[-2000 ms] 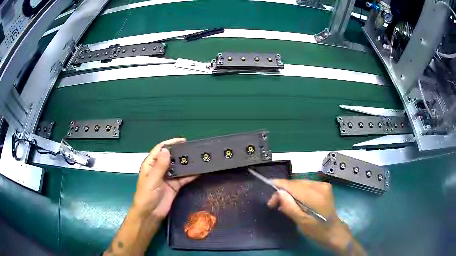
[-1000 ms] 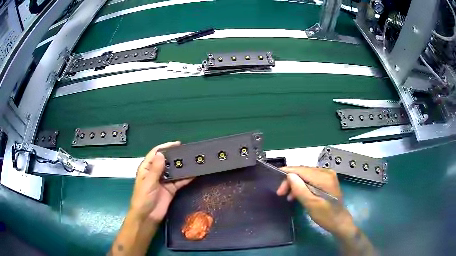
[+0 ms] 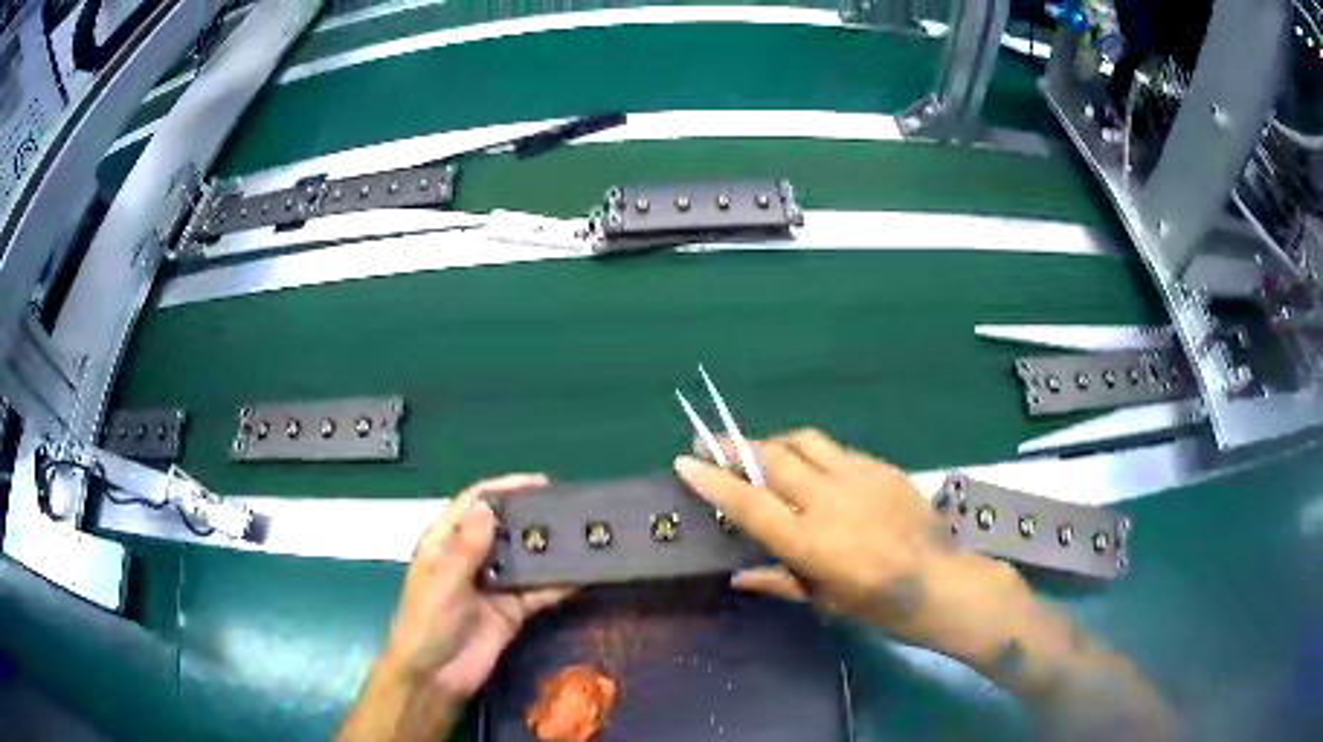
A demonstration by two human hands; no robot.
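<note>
A grey-brown fixture block [image 3: 631, 558] with round seats in a row is held above the black parts tray [image 3: 755, 681]. My left hand [image 3: 464, 594] grips its left end. My right hand [image 3: 827, 522] holds silver tweezers [image 3: 728, 435], prongs apart and pointing up and away over the green surface. The right fingers lie over the block's right end and hide it, with part of the rightmost seat. An orange-red lump [image 3: 572, 703] and blurred reddish specks [image 3: 624, 634] lie in the tray.
A fixture block [image 3: 1033, 526] lies at right on the near rail [image 3: 348, 528]. More blocks lie at left [image 3: 319, 429], far middle [image 3: 699, 207], far left [image 3: 389, 187] and right gate [image 3: 1088, 380]. Metal frames [image 3: 1183, 174] stand at both sides.
My right hand has moved up and left onto the block's right end. The tweezers turned from the block's edge to point away. The held block sits lower in view and the blocks beyond have shifted slightly.
</note>
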